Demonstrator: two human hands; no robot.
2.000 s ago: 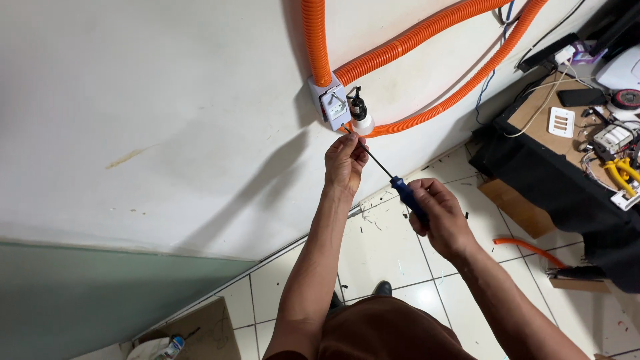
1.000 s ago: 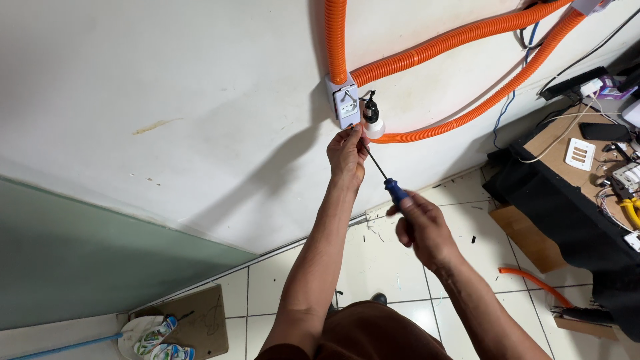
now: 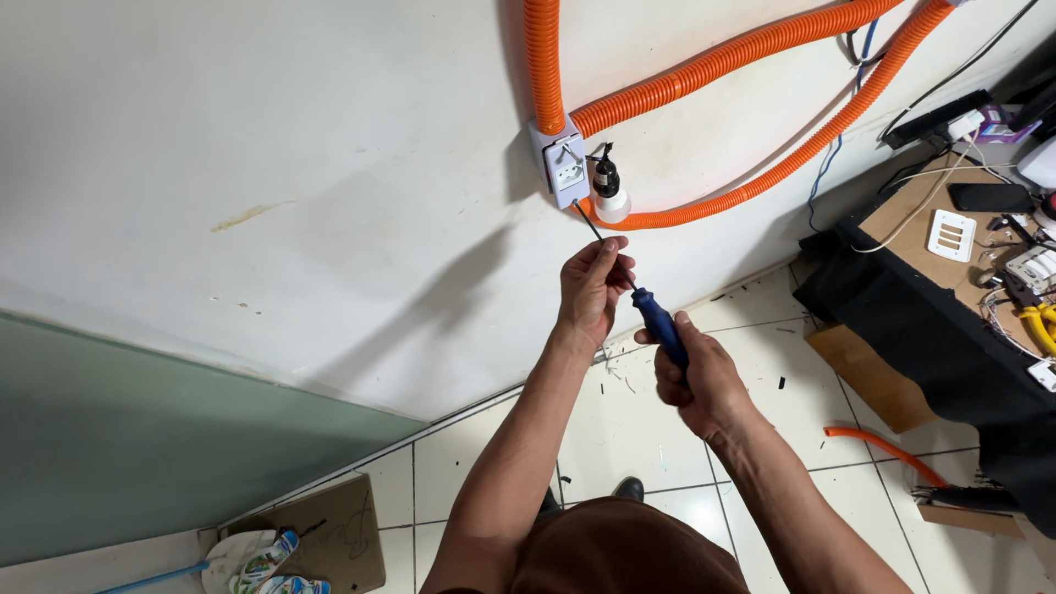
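My right hand grips the blue handle of a screwdriver. Its shaft runs up and left to the lower end of the electrical box on the white wall, where the tip meets the cover plate near its bottom edge. My left hand pinches the shaft between thumb and fingers, about midway along. The cover plate carries a socket and a switch-like part at its top. Right beside the box, a white bulb in a black lamp holder hangs pointing down. Orange corrugated conduits meet at the box.
At the right, a workbench with black cloth holds a white faceplate, a phone and yellow-handled pliers. An orange conduit piece and cardboard lie below. A board and flip-flops are at lower left.
My left hand has moved down from the bottom of the box onto the screwdriver shaft, uncovering the lower cover plate. My right hand still holds the handle.
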